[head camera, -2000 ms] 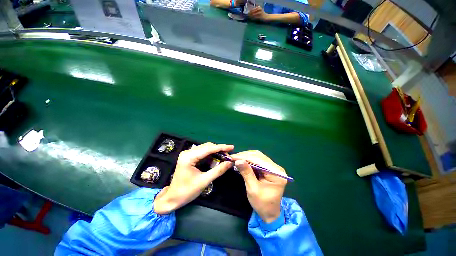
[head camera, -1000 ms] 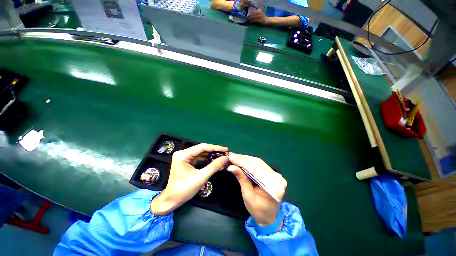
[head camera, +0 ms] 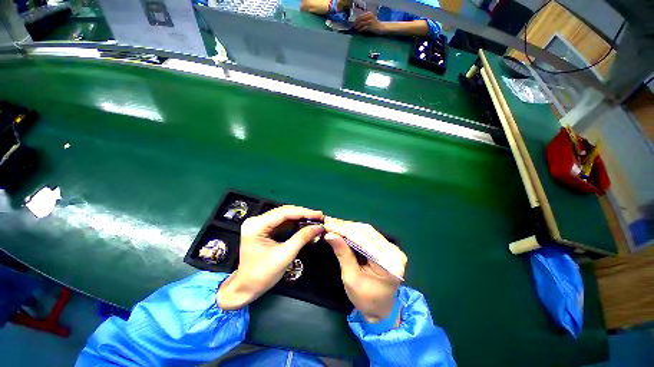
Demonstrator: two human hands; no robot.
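A black compartment tray (head camera: 315, 287) lies on the green bench under my hands. Round shiny metal pieces sit in its pockets: one at the upper left (head camera: 235, 210), one at the lower left (head camera: 213, 251) and one below my hands (head camera: 293, 270). My left hand (head camera: 271, 251) holds a small round piece (head camera: 313, 226) between thumb and forefinger, mostly hidden by the fingers. My right hand (head camera: 367, 269) holds a slim pinkish pen-like tool (head camera: 366, 253), its tip end at the piece. The tip itself is hidden.
A white scrap (head camera: 43, 201) and black boxes (head camera: 16, 154) are at the left. A wood-edged shelf (head camera: 513, 143) at the right holds a red bin (head camera: 576, 163) with yellow-handled tools; a blue bag (head camera: 558, 287) hangs below. Across the bench are another person's hands (head camera: 369, 21) and a black tray (head camera: 429, 54).
The tool has swung to a steeper slant since the first frame, and my right hand has turned with it. Both hands have shifted slightly left. The round piece remains in my left fingers.
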